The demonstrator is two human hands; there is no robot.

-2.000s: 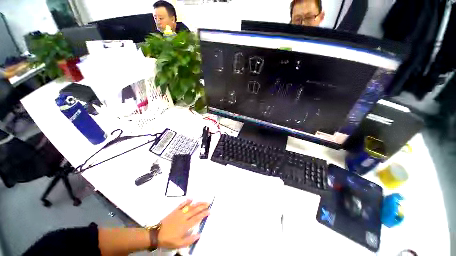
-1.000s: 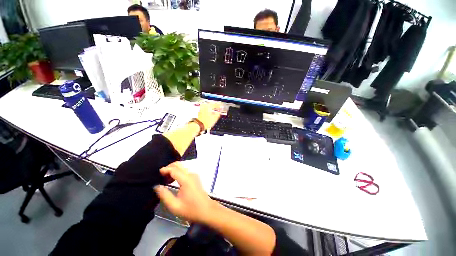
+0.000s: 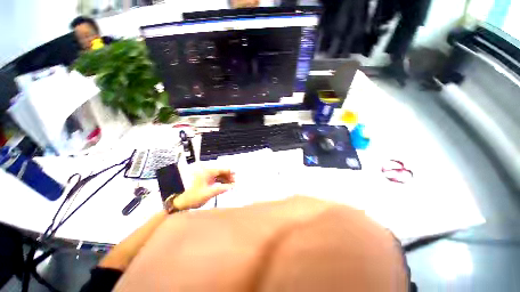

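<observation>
My left hand (image 3: 205, 188), with a band at the wrist, is over the white paper beside the black phone (image 3: 170, 180). Its fingers are bent, with a gap to the thumb, and nothing shows in it. My right hand (image 3: 319, 245) is very near the camera, large and blurred across the bottom; its fingertips and any hold cannot be made out. The white paper (image 3: 256, 181) blends into the desk. A short dark line, perhaps a pen or edge, shows below my left hand. The keyboard (image 3: 251, 140) lies below the monitor (image 3: 228, 68), which shows outlined pattern pieces.
The mouse (image 3: 326, 144) is on the dark pad (image 3: 336, 157); red-handled scissors (image 3: 397, 171) lie right. The calculator (image 3: 153, 163), keys (image 3: 135, 201), hanger (image 3: 85, 181) and blue bottle (image 3: 40, 180) are left. A plant (image 3: 122, 74) stands behind. A person's head shows at upper left.
The view has shifted right and closer. My left hand has come back from behind the keyboard to the paper near the phone. My right hand has risen close to the camera.
</observation>
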